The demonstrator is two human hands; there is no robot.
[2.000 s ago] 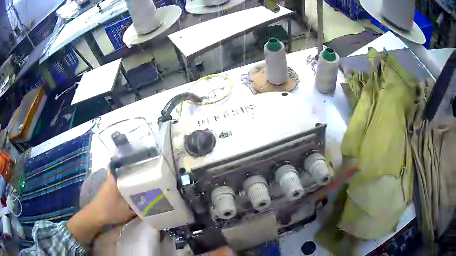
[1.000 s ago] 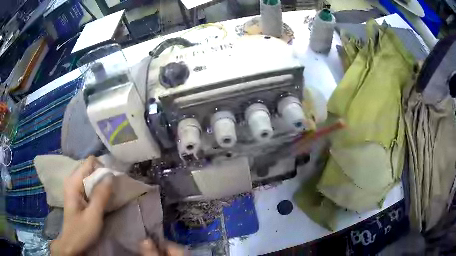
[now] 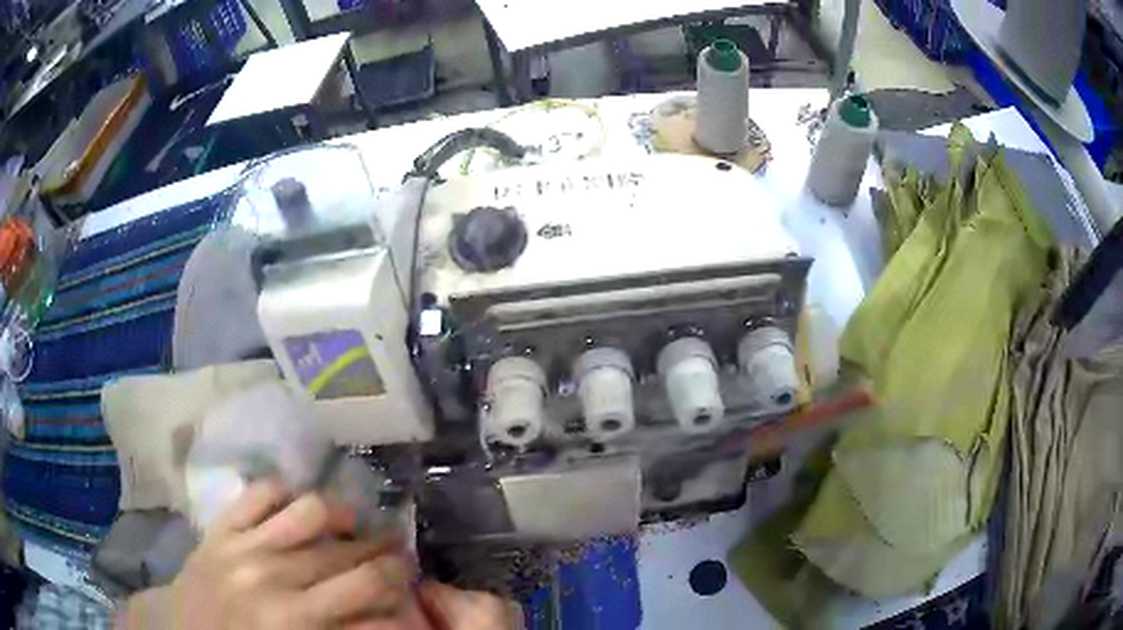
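Observation:
The overlock machine (image 3: 616, 228) stands in the middle, with its labelled white head cover (image 3: 339, 351) at the left. My left hand (image 3: 289, 560) is below that cover, fingers bent, gripping the grey-taupe cloth (image 3: 154, 425). A paler, blurred part of the cloth bulges above the fingers. My right hand (image 3: 474, 609) is cut off by the bottom edge, close to my left hand; its fingertips are blurred and what it holds cannot be told. The needle area is hidden by the hands and cloth.
Olive-green cut pieces (image 3: 936, 369) lie right of the machine, with beige-khaki pieces (image 3: 1065, 443) beyond. A reddish-brown strip (image 3: 813, 418) sticks out by the dials. Two thread cones (image 3: 723, 105) stand behind. Striped cloth (image 3: 111, 332) covers the left.
Since a second ago, my left hand has moved right and down in the picture, its fingers now over a bunched, blurred part of the cloth. My right hand shows further right. The view has shifted.

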